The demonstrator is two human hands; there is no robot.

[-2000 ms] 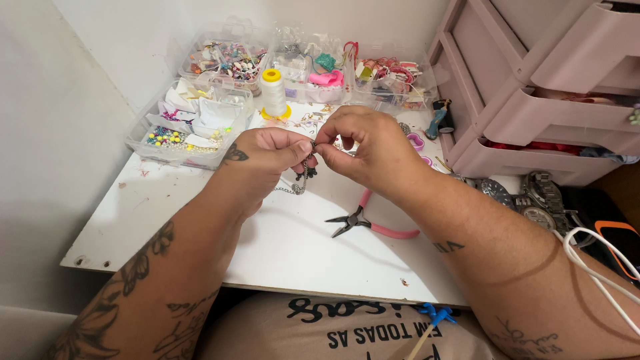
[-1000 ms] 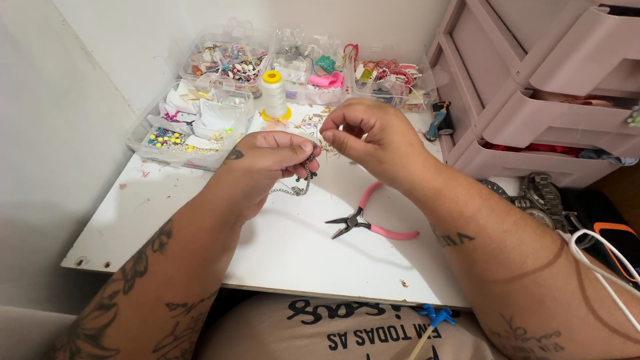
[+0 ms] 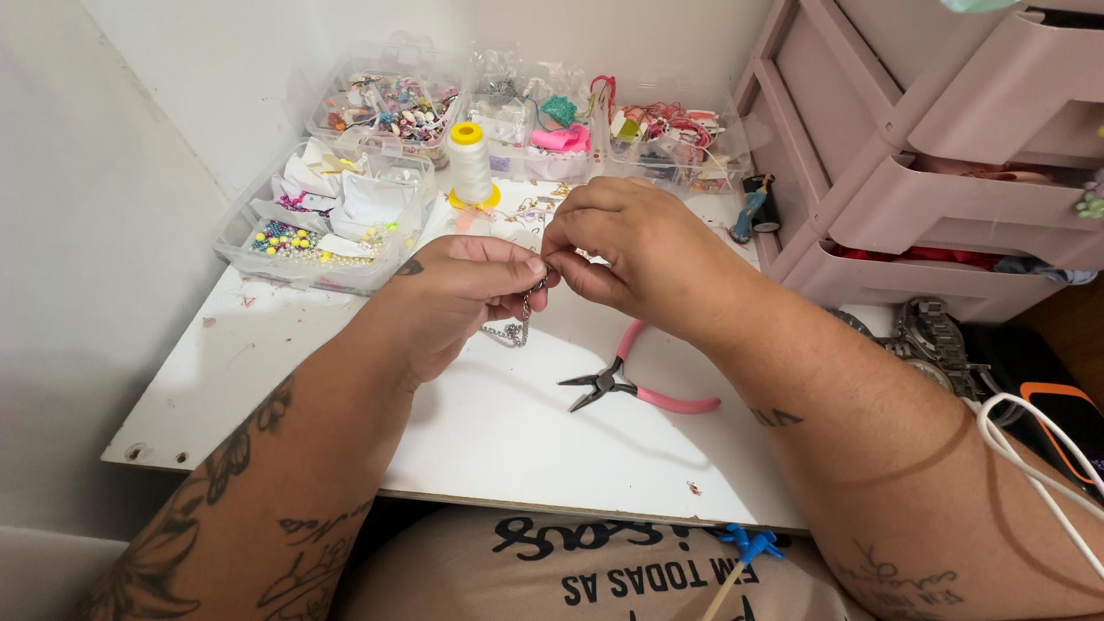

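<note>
My left hand pinches one end of a silver-coloured metal chain between thumb and fingers, and the rest of the chain hangs below them in a loop. My right hand meets it at the fingertips, thumb and index finger pinched together at the chain's end; whatever small part is between them is hidden. Just below the hands, pliers with pink handles lie on the white tabletop, jaws apart and pointing left. Small metal findings are scattered behind my hands.
A white thread spool stands behind my hands. Clear plastic boxes of beads and craft supplies line the back and left. Pink plastic drawers rise at the right, with metal wristwatches and a white cable near my right forearm.
Two seconds ago a dark and reddish piece hung under my fingers; now the chain hangs there. My right hand drew slightly away, then came back to the left fingertips. The pliers have stayed put.
</note>
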